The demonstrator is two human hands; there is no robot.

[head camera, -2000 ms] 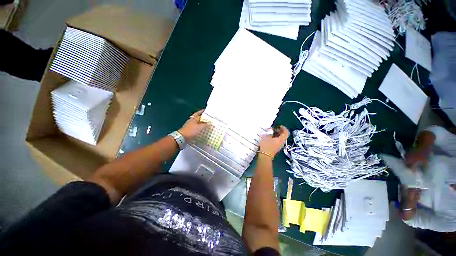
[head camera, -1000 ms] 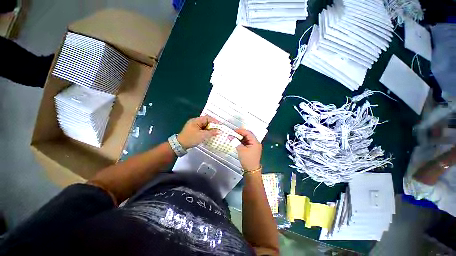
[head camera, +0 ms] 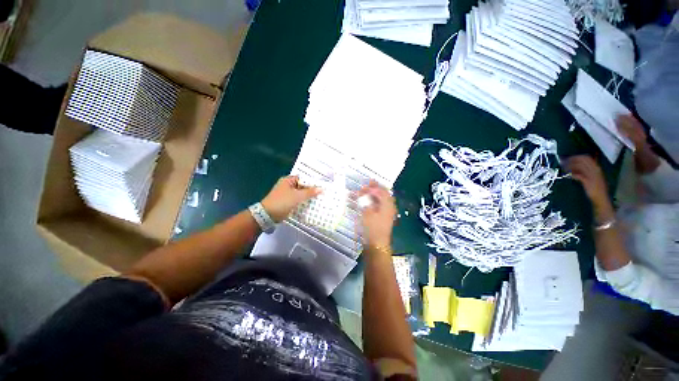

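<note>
A row of overlapped white packs [head camera: 368, 89] lies on the dark green table in front of me, edges showing as stripes. My left hand [head camera: 287, 197] pinches the left end of a pale yellow label sheet [head camera: 324, 207] over the lower packs. My right hand [head camera: 378, 212] is at the sheet's right side, blurred, with a small pale thing at its fingertips, perhaps a label. I cannot tell whether it also touches the sheet or packs.
An open carton [head camera: 56, 190] with two stacks of packs stands left. White cords [head camera: 495, 205] lie right of my hands. A yellow strip [head camera: 441, 309], a bagged sheet [head camera: 406, 279] and more packs [head camera: 551, 298] lie lower right. Another person's hands [head camera: 592, 178] are at the right.
My right hand has moved slightly right and up from the sheet it pinched a second ago. My left hand still holds the sheet. The other person's hands have reached in over the table.
</note>
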